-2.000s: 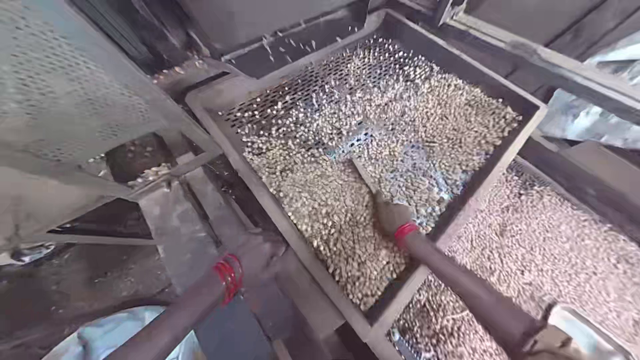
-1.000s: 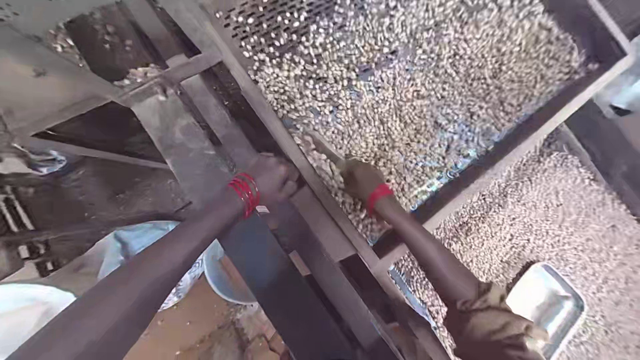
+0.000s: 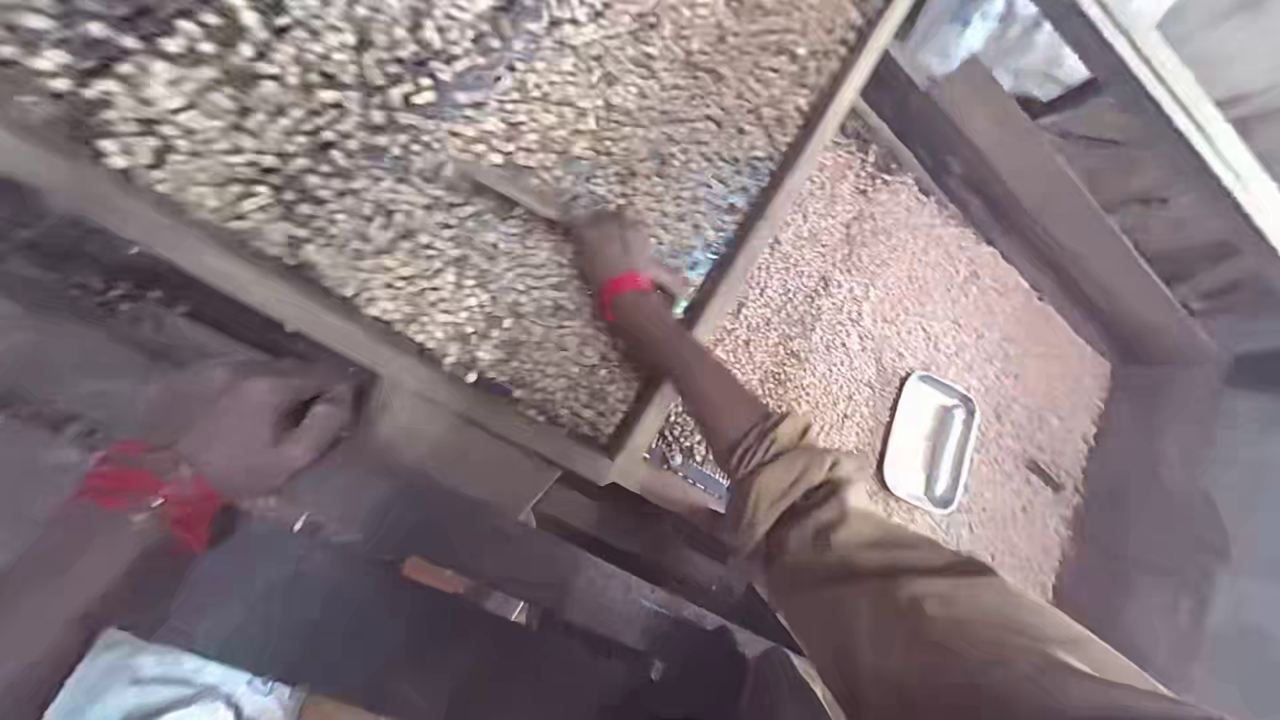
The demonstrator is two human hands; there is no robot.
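My right hand (image 3: 615, 250), with a red band at the wrist, is closed around the handle of a flat wooden-looking tool (image 3: 515, 190). The tool's far end lies in a layer of pale nuts or kernels (image 3: 400, 260) inside a wooden-framed sieve tray (image 3: 720, 270); that end is blurred and partly buried. My left hand (image 3: 265, 425), with red bands at the wrist, is at the lower left, just outside the tray's near edge. Its fingers are curled beside the frame, and blur hides whether they grip anything.
Right of the tray, a large heap of smaller pinkish kernels (image 3: 830, 290) holds a shiny metal dish (image 3: 932, 443). Dark beams (image 3: 1080, 210) border the heap. A whitish sack or cloth (image 3: 170, 680) shows at the lower left, near a dark machine frame (image 3: 400, 620).
The view has swung right and closer to the tray. My right hand and the tool have shifted within the kernels. The metal dish, partly seen before, is now in full view.
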